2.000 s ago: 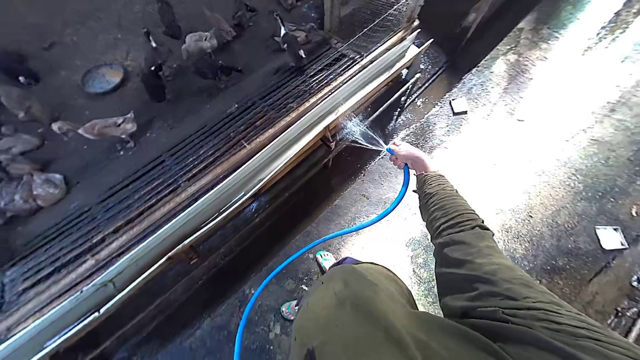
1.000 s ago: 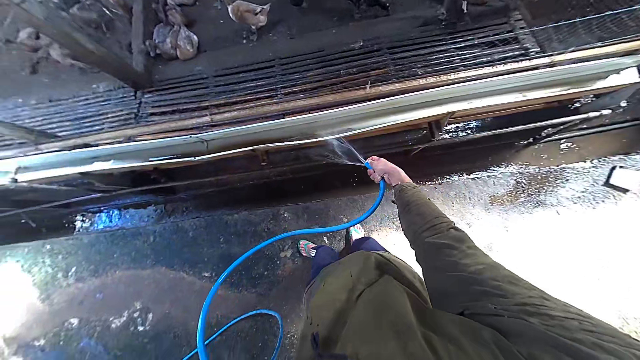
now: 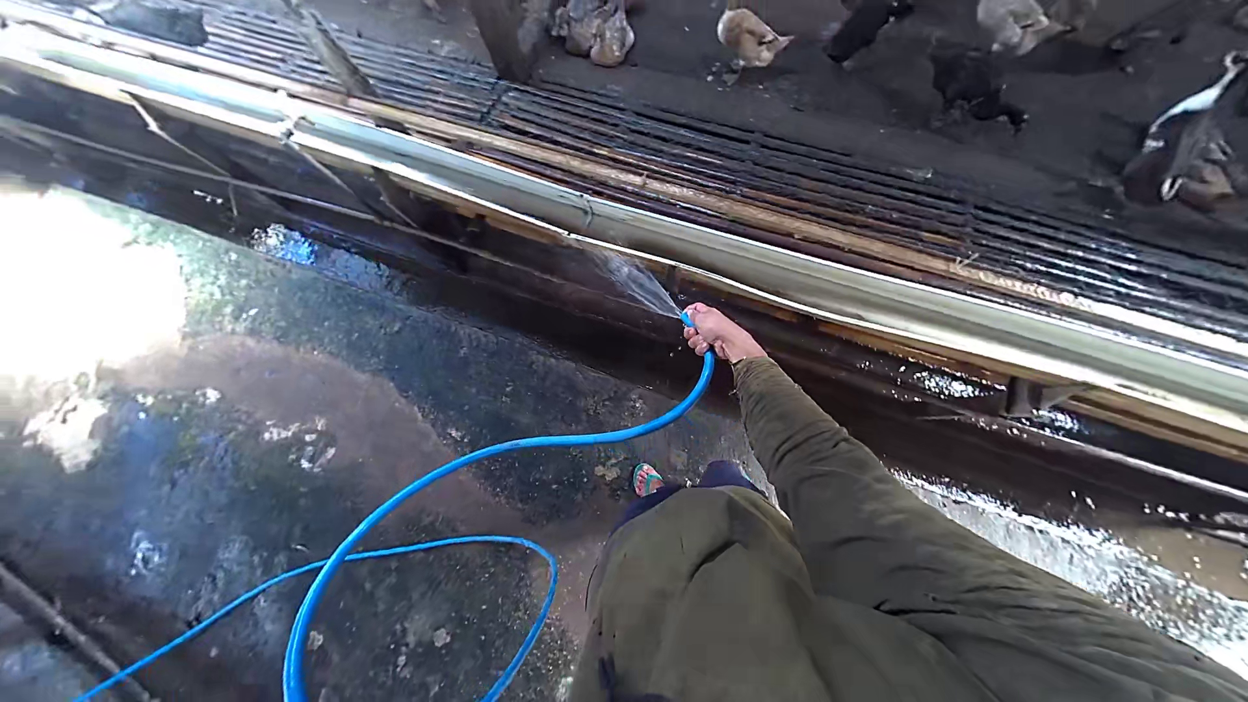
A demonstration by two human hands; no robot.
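Note:
My right hand (image 3: 719, 333), at the end of an olive sleeve, is closed around the blue hose (image 3: 575, 441) near its open end. Water sprays out of that end in a fan, up and to the left, toward the underside of a long pale gutter (image 3: 780, 261). From the hand the hose hangs down, curves left and loops over the wet concrete floor (image 3: 487, 507). The gutter runs along the edge of a slatted floor (image 3: 624, 146). My left hand is not in view.
Several ducks (image 3: 749, 39) stand or rest on the dark ground of the pen beyond the slats. A wooden post (image 3: 502, 39) rises there. Below the gutter lies a dark wet channel (image 3: 546, 307). My sandalled foot (image 3: 645, 479) is on the concrete floor.
The view has swung a good deal to the left along the gutter. The hose stays in my right hand with water spraying throughout, and more of its loop on the floor now shows.

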